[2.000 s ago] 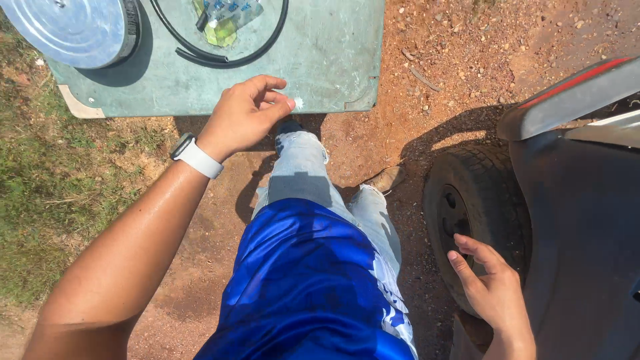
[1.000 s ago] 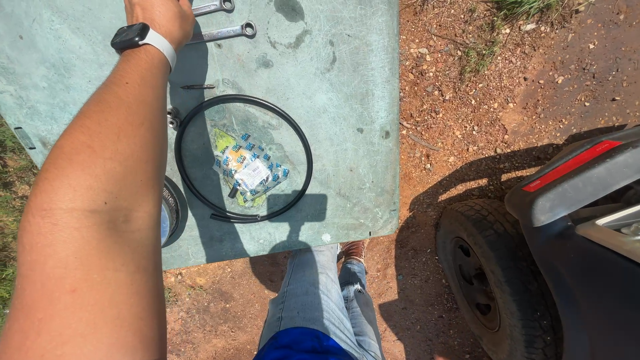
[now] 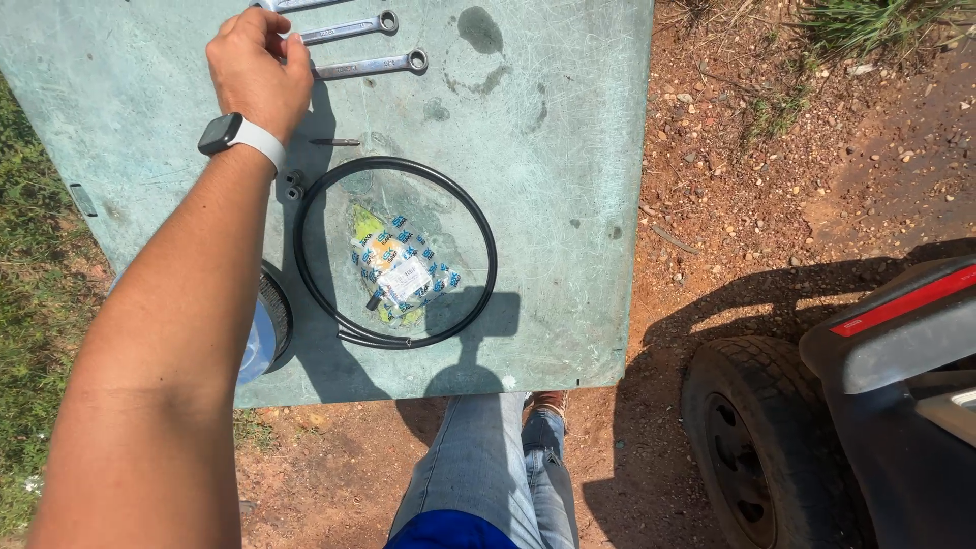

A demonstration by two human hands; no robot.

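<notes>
My left hand (image 3: 263,72), with a smartwatch (image 3: 221,133) on its wrist, is at the left ends of several combination wrenches at the table's upper part. Its fingers are bent over the middle wrench (image 3: 343,30), and the lower wrench (image 3: 374,66) emerges beside the hand; whether it grips either cannot be made out. Below lie a screwdriver bit (image 3: 335,142) and two small sockets (image 3: 294,185). A coiled black hose (image 3: 494,252) surrounds a printed clear plastic packet (image 3: 404,267). My right hand is out of view.
The green-grey table (image 3: 564,229) ends just in front of my legs. A round metal-and-black object (image 3: 263,335) is partly hidden under my left forearm. To the right stands a vehicle's wheel (image 3: 736,450) below its dark bumper (image 3: 907,343), on reddish gravel.
My left hand has moved from the table's near edge up to the wrenches. My right hand, seen near the wheel two seconds ago, has left the view. The view has shifted over the table.
</notes>
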